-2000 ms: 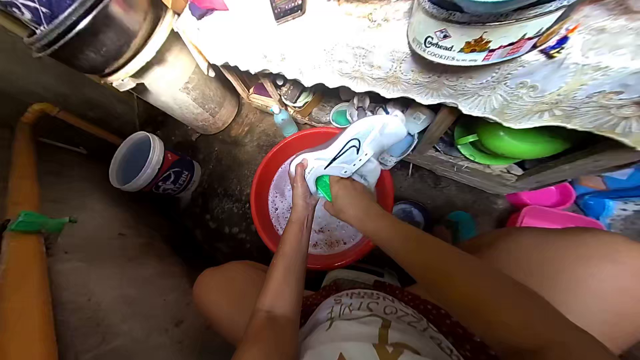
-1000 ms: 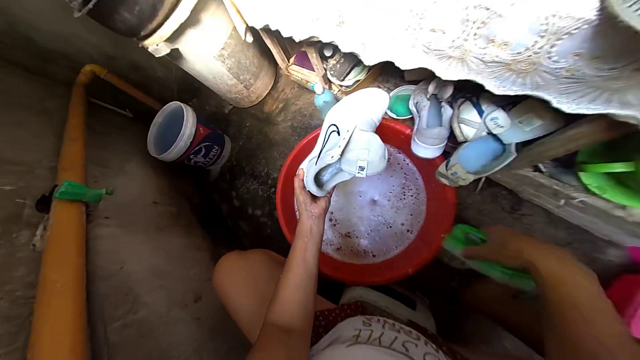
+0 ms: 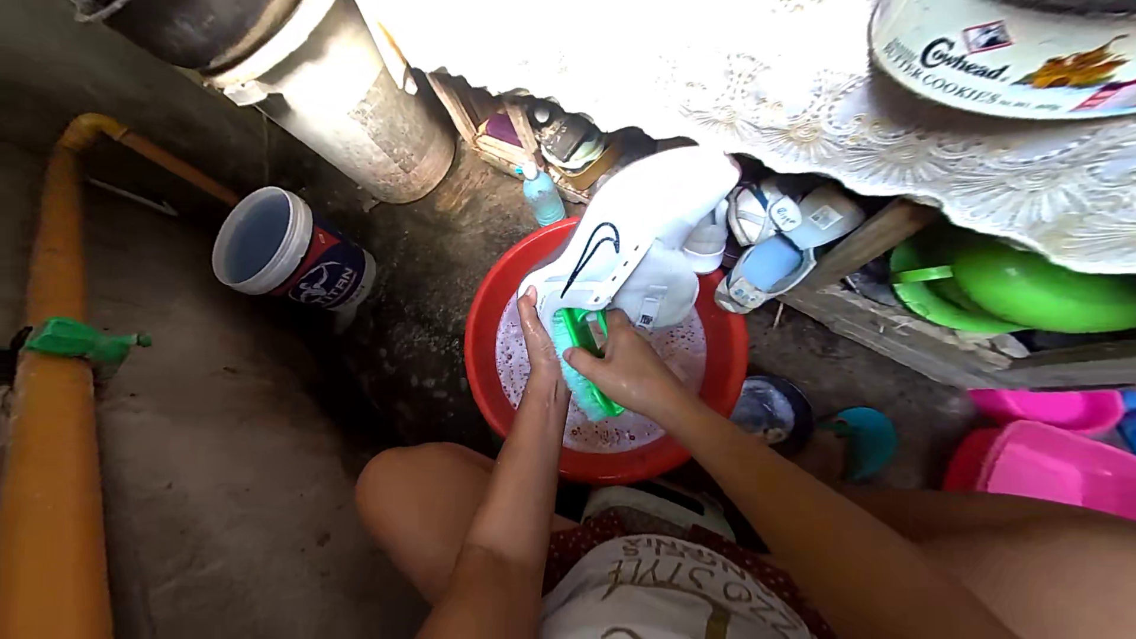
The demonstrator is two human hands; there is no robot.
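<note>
A white Nike sneaker [image 3: 643,222] is held over a red plastic basin [image 3: 479,355] of sudsy water [image 3: 621,435]. My left hand [image 3: 539,342] grips the sneaker at its near end, with part of the fingers hidden beneath it. Closed around the handle of a green scrub brush [image 3: 581,355] is my right hand [image 3: 626,364]. The brush's pale bristles face left, toward my left hand, and its far end is at the near end of the sneaker. The tongue of the sneaker hangs out to the right.
Left of the basin stands a plastic bucket [image 3: 262,240], with a large white container [image 3: 382,115] behind it. A blue bottle [image 3: 543,195] touches the basin's far side. Several shoes [image 3: 768,266] sit under a lace-covered table [image 3: 799,160]. Pink tubs [image 3: 1065,466] lie right; an orange pipe [image 3: 58,426] runs left.
My right hand, off to the right with the brush one second ago, is back at the sneaker. My left hand has kept its hold on the sneaker. The view has shifted.
</note>
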